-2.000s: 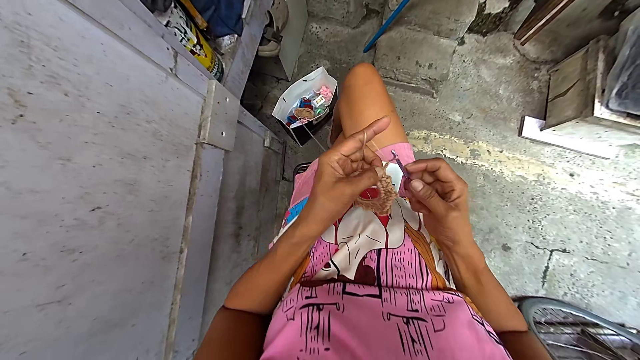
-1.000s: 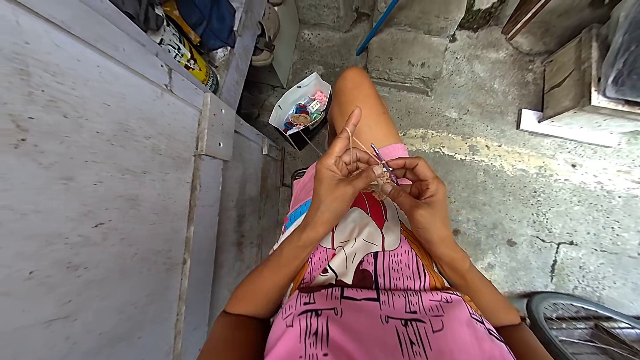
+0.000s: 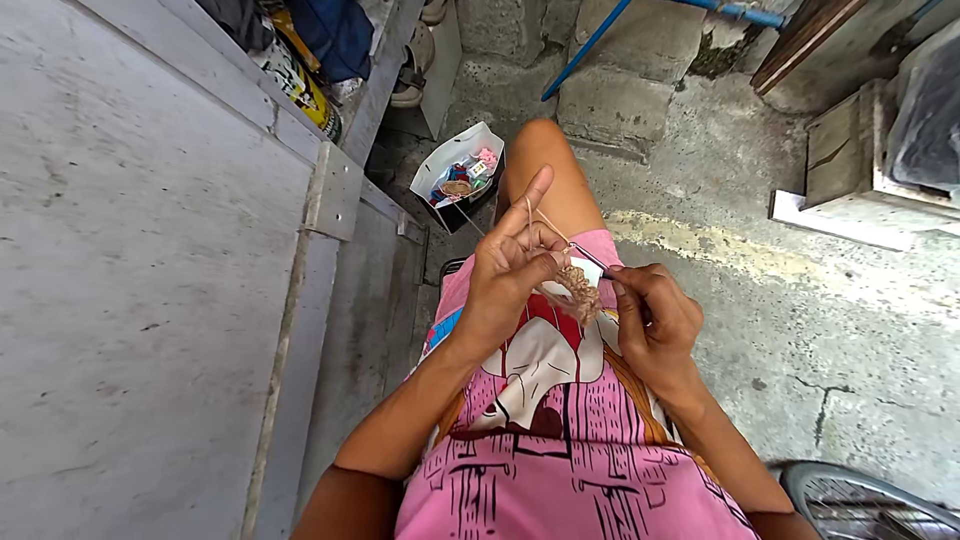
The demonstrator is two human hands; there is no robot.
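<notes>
My left hand (image 3: 517, 262) pinches the top edge of a small beige crochet piece (image 3: 579, 294) between thumb and fingers, its index finger raised with beige yarn (image 3: 553, 225) looped round it. In my right hand (image 3: 660, 315) is a crochet hook (image 3: 589, 257), held near its dark handle. The hook's tip touches the yarn just above the piece, which hangs over my lap. A strand runs from my left hand toward an open white paper bag (image 3: 450, 160) holding a beige yarn ball (image 3: 455, 187) and other small things.
A grey-white wooden panel (image 3: 150, 285) stands at the left. Shoes (image 3: 412, 67) sit on a shelf at the top. A blue pipe (image 3: 585, 51) leans beyond my knee. At the right are a wooden box (image 3: 840, 154) and, lower down, a wheel (image 3: 862, 487) on the concrete floor.
My right hand has moved away from my left, to the right, and more of the hook and the crochet piece shows between them. My left index finger stays raised with the yarn.
</notes>
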